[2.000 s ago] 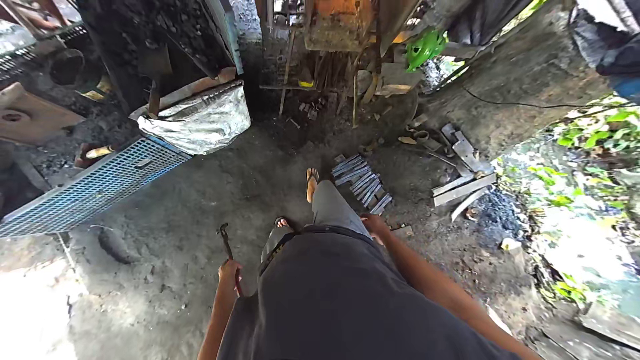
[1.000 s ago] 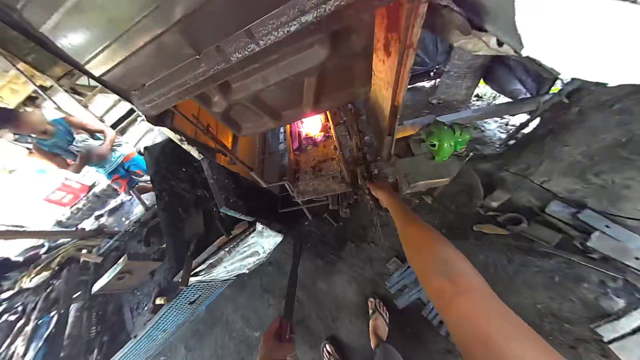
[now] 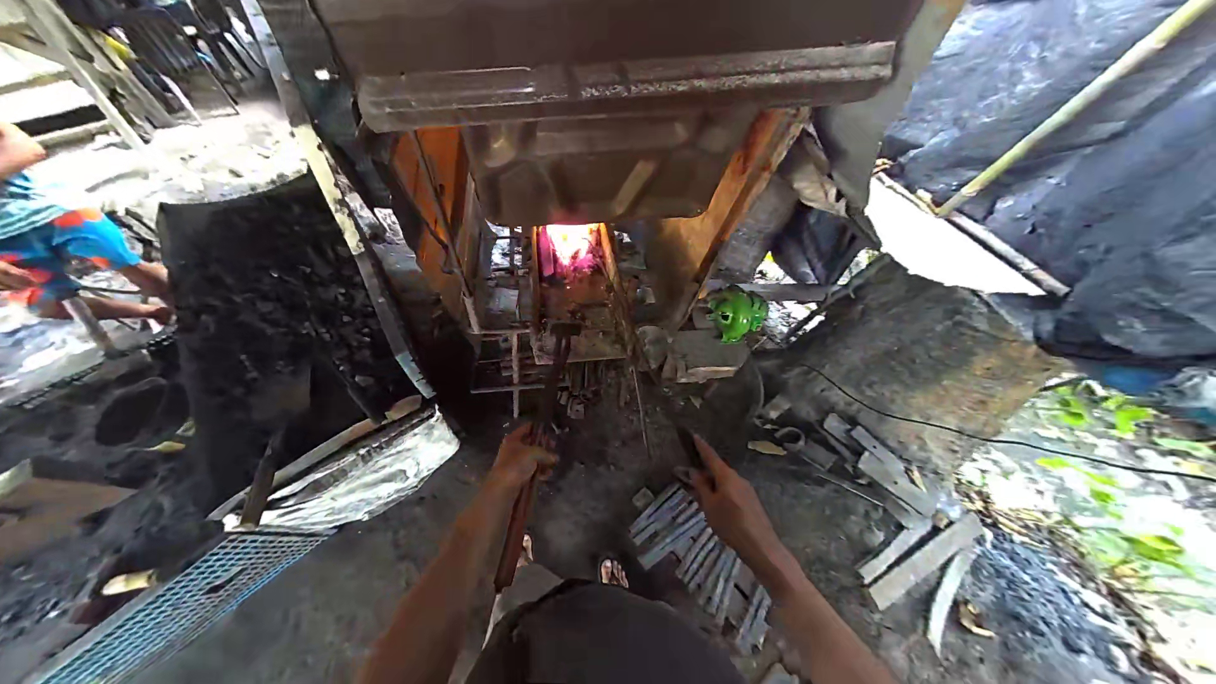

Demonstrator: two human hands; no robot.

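Note:
My left hand (image 3: 521,458) is closed around a long dark metal tool (image 3: 551,404) with a short crosspiece at its far end; its reddish handle runs back toward my body. The tool's far end lies in line with the front of a forge (image 3: 573,249), where a fire glows white and pink under a metal hood (image 3: 608,157). Out to the right, my right hand (image 3: 714,480) grips a dark object (image 3: 688,443), too small and dim to name. Below that hand, several flat grey metal bars (image 3: 698,551) lie side by side on the ground.
A green blower-like device (image 3: 737,313) sits right of the forge. Blue metal mesh (image 3: 195,594) and a whitish sack (image 3: 370,480) are at left, beside a dark sheet (image 3: 275,313). Loose metal pieces (image 3: 888,465) and a cable (image 3: 950,435) lie right. Another person (image 3: 71,242) sits far left.
My right hand has come back from beside the forge and now holds a dark object. My left hand still holds the long tool, now raised in front of me. The view has shifted.

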